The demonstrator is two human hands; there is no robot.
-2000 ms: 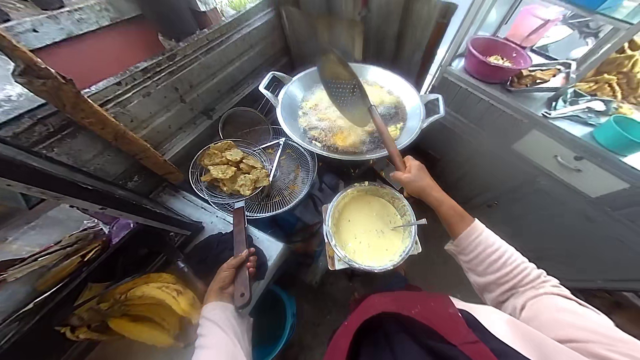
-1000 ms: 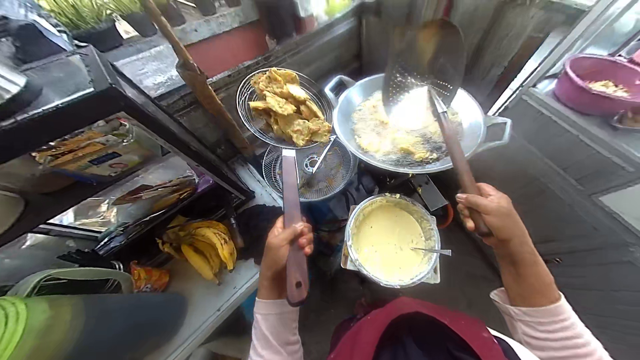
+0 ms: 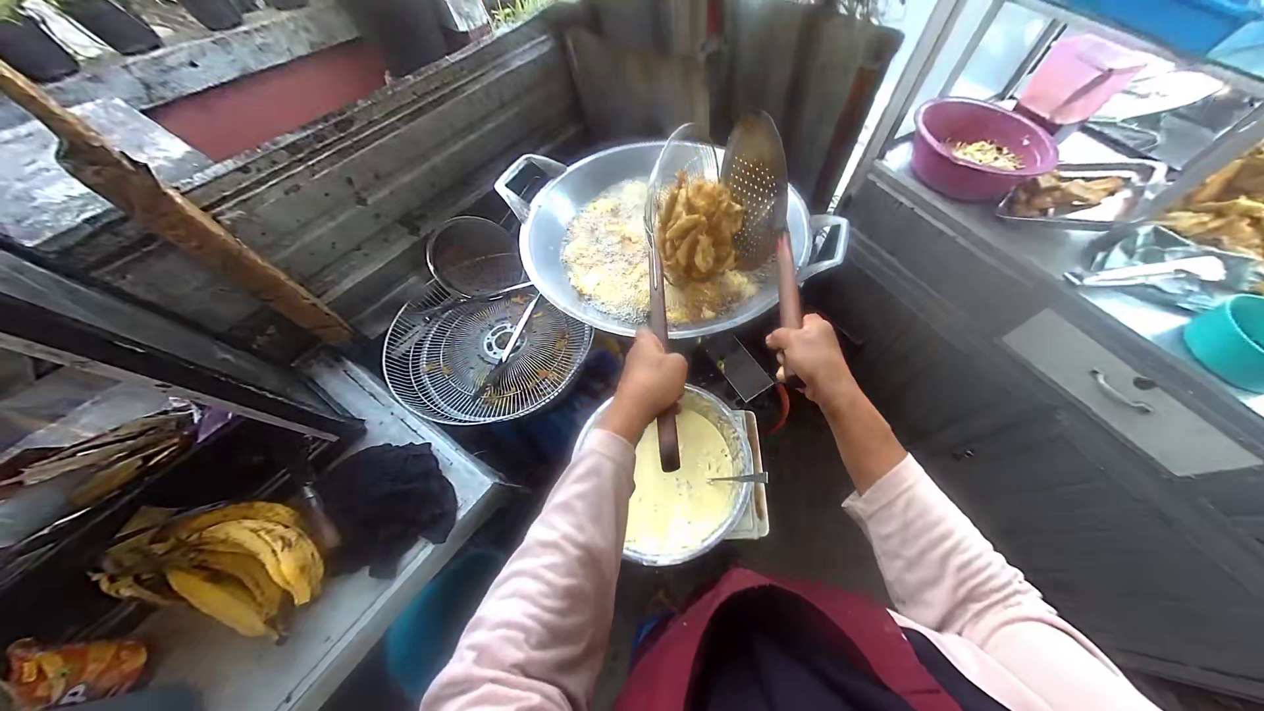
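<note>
My left hand [image 3: 652,383] grips the wooden handle of a wire skimmer [image 3: 656,197], and my right hand [image 3: 812,354] grips the wooden handle of a perforated metal skimmer [image 3: 758,188]. Between the two heads is a clump of golden fried food [image 3: 699,229], above a large two-handled wok [image 3: 548,242]. Frying pieces [image 3: 602,247] bubble in the oil below. Under my left forearm and hand stands a pot of pale yellow batter [image 3: 681,504] with a spoon [image 3: 739,479] in it.
A round wire rack [image 3: 464,365] and a small strainer [image 3: 474,257] lie left of the wok. Bananas [image 3: 227,563] and a black cloth [image 3: 390,499] sit on the left shelf. The right counter bears a purple bowl [image 3: 987,178], a tray [image 3: 1136,197] and a teal container [image 3: 1229,341].
The wire skimmer has moved right, from above the wire rack to the wok, where its head now faces the perforated one. Both hands keep hold of their handles.
</note>
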